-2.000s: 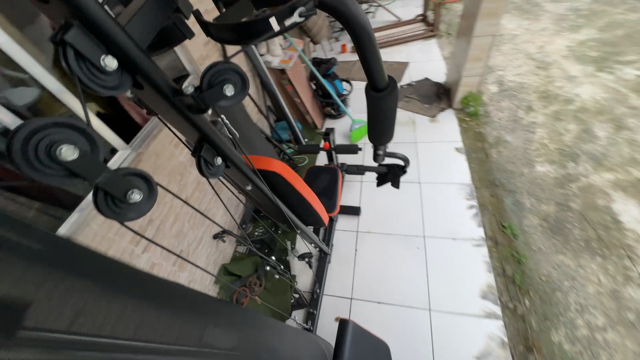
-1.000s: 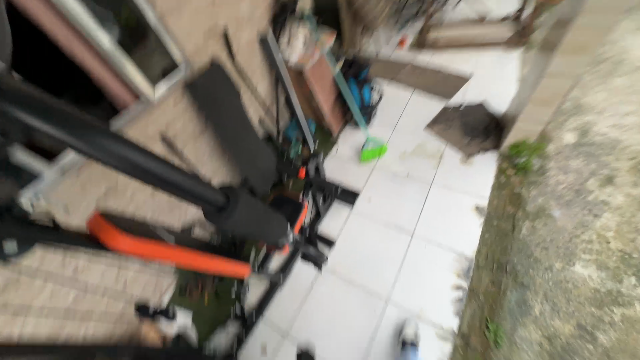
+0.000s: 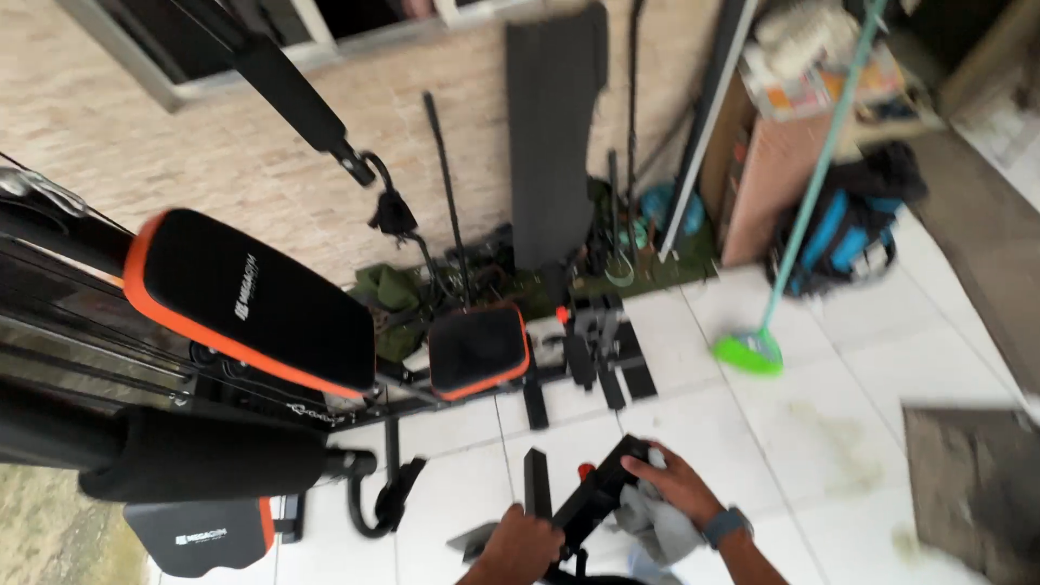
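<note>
At the bottom centre, my left hand (image 3: 520, 546) is closed around a black metal part of a frame (image 3: 597, 496) that bears a red knob (image 3: 586, 470). My right hand (image 3: 678, 486), with a watch at its wrist, holds a grey cloth (image 3: 658, 524) against the upper end of the same frame. Beyond my hands stands a multi-station home gym with a black, orange-edged backrest (image 3: 252, 301) and a matching seat (image 3: 478, 349). A foam-covered press arm (image 3: 211, 455) reaches in from the left.
A green-bristled broom (image 3: 749, 351) leans beside a black and blue backpack (image 3: 845, 236). A long black padded board (image 3: 552, 138) stands against the brick-patterned wall. A dark mat (image 3: 967, 479) lies on the white tiles at right. Another pad (image 3: 199, 536) is at lower left.
The view has swung and come nearer the seat side of the gym. Both my hands are now in view on the black frame and cloth; neither shows clearly in the earlier frames.
</note>
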